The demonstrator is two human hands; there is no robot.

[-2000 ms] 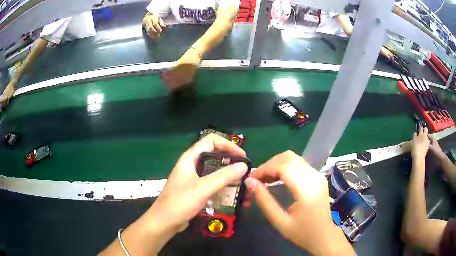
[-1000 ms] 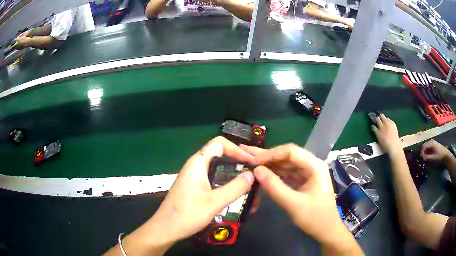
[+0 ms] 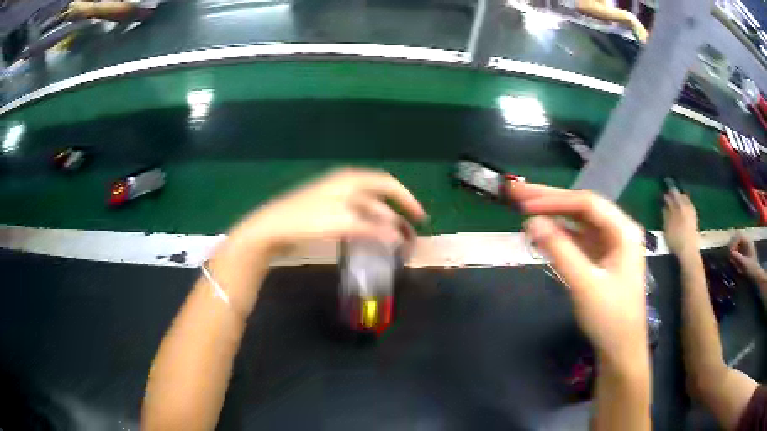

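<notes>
A phone unit (image 3: 367,282), blurred by motion, is over the dark bench top with its red end and yellow-gold disc towards me. My left hand (image 3: 336,210), wearing a thin bracelet, is closed on its far end; the fingers hide that part. My right hand (image 3: 580,244) is raised to the right, away from the unit, thumb and index finger curled towards each other. Whether a small part is between them cannot be told. Behind its fingertips another phone unit (image 3: 482,177) lies on the belt, its red end partly hidden.
The green belt (image 3: 294,189) runs behind the white rail (image 3: 109,243) and carries more units at left (image 3: 137,186) and right. A grey post (image 3: 643,101) slants at right. A neighbour's arm (image 3: 702,320) reaches over the rail. A red tray (image 3: 743,172) is at the far right.
My hands have moved apart, the right one off the unit and to the right. The left hand's grip has turned over the unit's far end. The view has shifted.
</notes>
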